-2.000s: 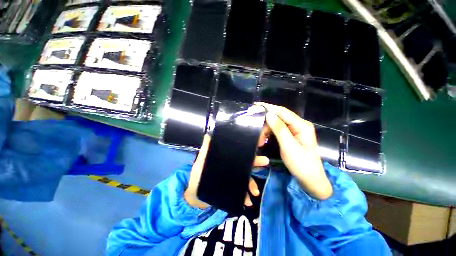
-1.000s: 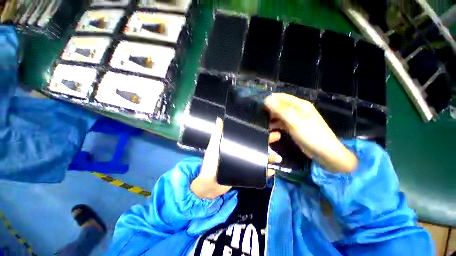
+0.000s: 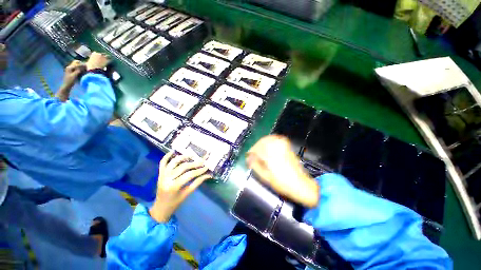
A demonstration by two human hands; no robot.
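Observation:
A filled tray of white-backed screens (image 3: 232, 99) with dark flex cables lies in front of me, left of centre. My left hand (image 3: 178, 182) is at its near corner, fingers apart, the fingertips at the edge of the nearest white-backed screen (image 3: 199, 146). A tray of black screens (image 3: 364, 153) lies to the right. My right hand (image 3: 278, 166) is motion-blurred above its left part; its fingers are not clear, and I cannot tell if it holds anything. My right sleeve covers part of that tray.
Another tray pile of white-backed screens (image 3: 150, 47) stands at the far left, with stacked trays (image 3: 55, 31) beyond. Another person's hands (image 3: 87, 68) and blue sleeves are at left. A white board (image 3: 427, 76) with dark screens lies at right on the green bench (image 3: 337, 79).
The view has swung left, bringing the white-backed tray nearer the centre. The black screen is no longer held up between my hands. My left hand has moved to the white-backed tray; my hands are apart.

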